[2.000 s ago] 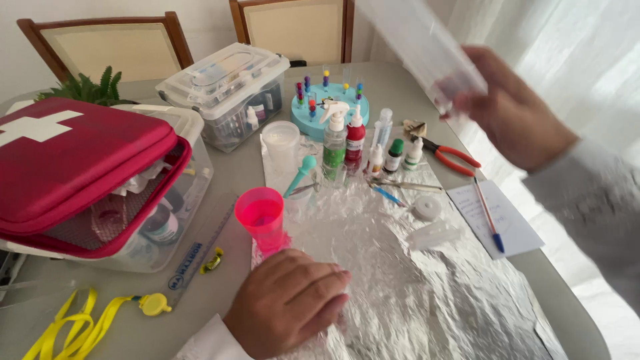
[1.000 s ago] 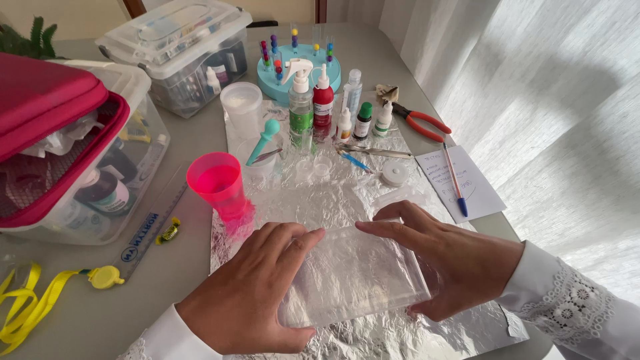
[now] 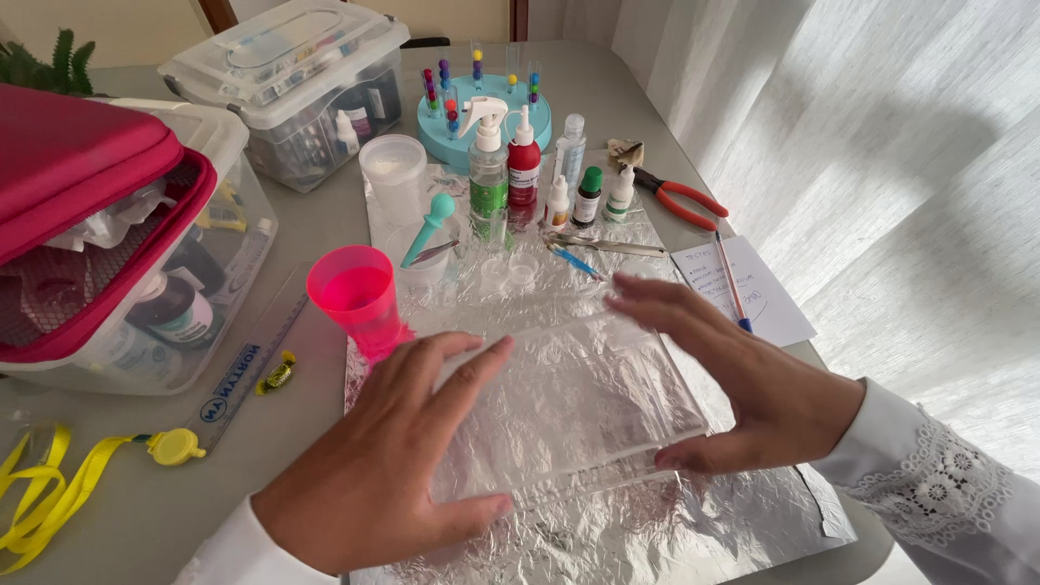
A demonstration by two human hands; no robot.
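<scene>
A clear plastic rectangular box (image 3: 569, 398) lies on the aluminum foil (image 3: 617, 528) between my two hands. My left hand (image 3: 382, 455) is at its left side, fingers spread around the edge. At its right side is my right hand (image 3: 731, 382), thumb near the lower right corner and fingers apart; whether either hand presses on the box is hard to tell. A pink plastic cup (image 3: 351, 296) stands beyond my left hand. Behind the box are a teal dropper (image 3: 428, 230) in a clear cup, tweezers (image 3: 605, 244) and a blue-handled tool (image 3: 577, 263).
Behind stand a spray bottle (image 3: 488, 171), a red bottle (image 3: 524, 166), small dropper bottles and a turquoise test-tube rack (image 3: 439, 146). Red-handled pliers (image 3: 691, 203) and a pen (image 3: 731, 284) on paper lie right. Left are storage boxes (image 3: 325, 138), a red case (image 3: 81, 179), a ruler (image 3: 252, 349) and a yellow lanyard (image 3: 73, 487).
Two seconds ago my right hand held a clear plastic object raised at the upper right; a second ago both hands were around the box low over the foil. The right fingers have since spread wider.
</scene>
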